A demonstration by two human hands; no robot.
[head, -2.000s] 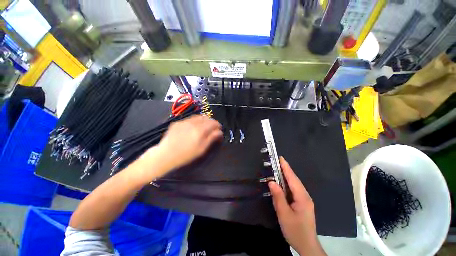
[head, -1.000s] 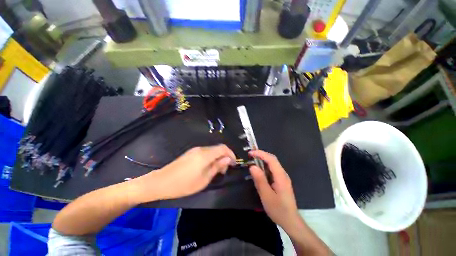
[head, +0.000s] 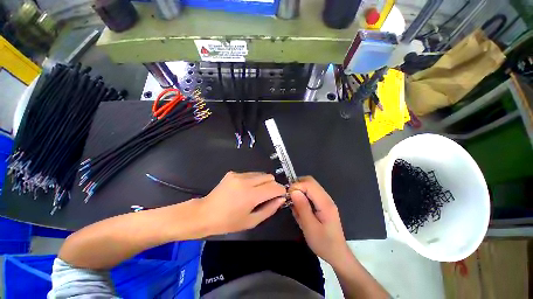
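A narrow silver loading bar with small pegs on its left side slants over the front right of the dark table. My right hand grips its near end between thumb and fingers. My left hand pinches a black cable's end against the bar; the connector is mostly hidden by the fingers. That cable runs left under my hand, with a small bluish tip. Another cable tip shows beside my left forearm. A smaller bundle of black cables with brass connectors lies left of the bar.
Orange-handled scissors lie behind the smaller bundle. A large cable pile is at far left. Black cables hang from the mould under the green platen. A white bucket with black scrap stands right, blue totes lower left.
My left hand has moved from the smaller bundle to the bar, bringing a cable, and now meets my right fingers there. The camera view has shifted, with the press sitting higher and farther left.
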